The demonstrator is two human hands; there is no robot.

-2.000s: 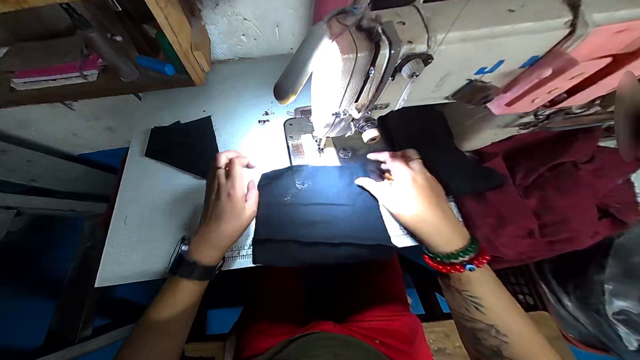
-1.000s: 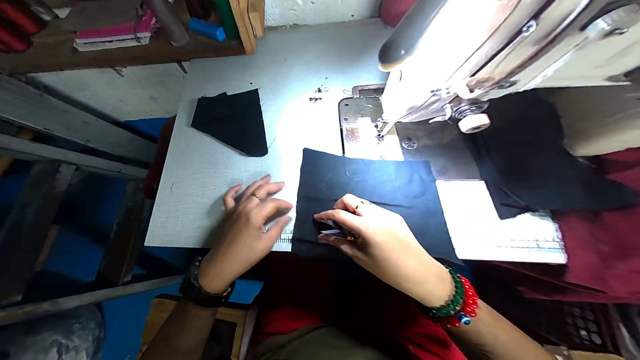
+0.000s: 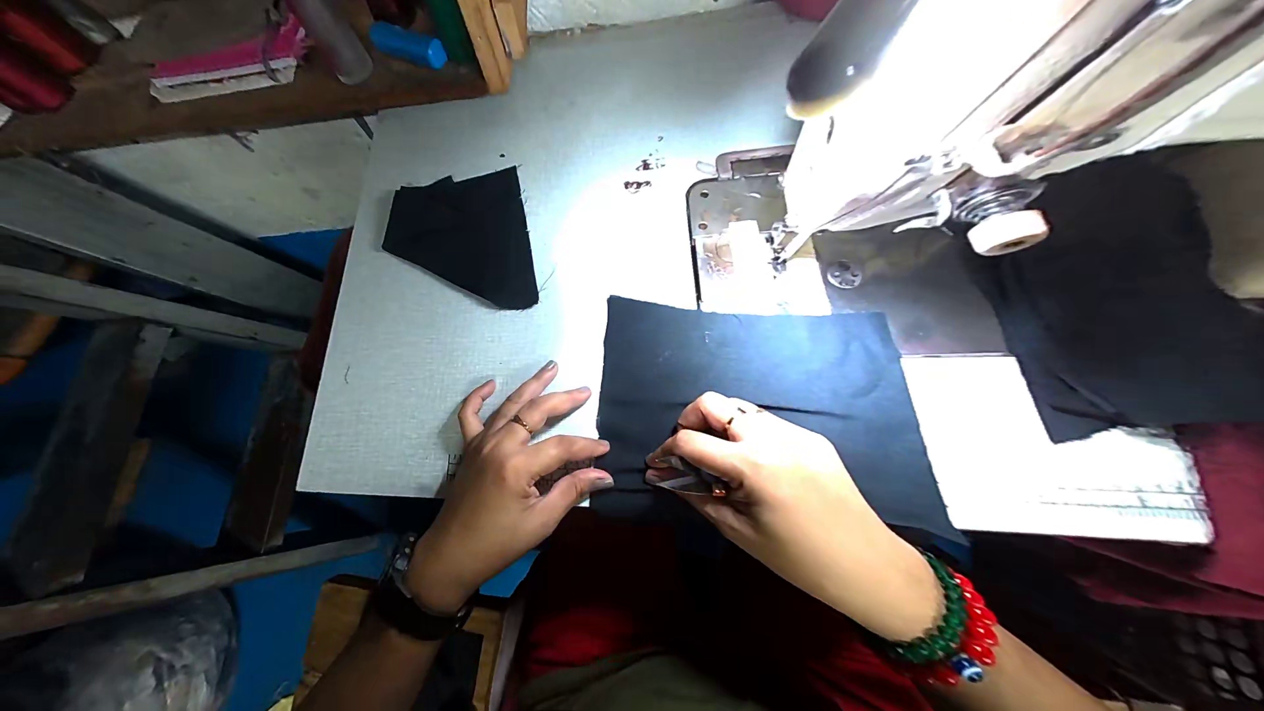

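Note:
A black fabric panel [image 3: 750,365] lies on the pale table in front of the sewing machine's needle and presser foot [image 3: 780,247], its near edge hanging over the table edge. My right hand [image 3: 760,464] is closed over the panel around a small metal tool, perhaps thread snips, mostly hidden by the fingers. At the panel's left edge is my left hand [image 3: 533,454], fingers spread, thumb and forefinger tips near the cloth; whether they touch it I cannot tell. A smaller folded black fabric piece [image 3: 464,237] lies farther left on the table.
The sewing machine's head [image 3: 948,118] stands at upper right. Black cloth [image 3: 1136,286] lies to its right, above maroon fabric [image 3: 1234,494]. A wooden shelf [image 3: 395,94] with a blue cylinder [image 3: 407,44] is at upper left. Dark lint [image 3: 642,178] lies on the table.
The panel was by the needle two seconds ago, with both hands at its sides; it now lies flat nearer me. My right hand has moved onto it and holds a small metal tool. The view has shifted.

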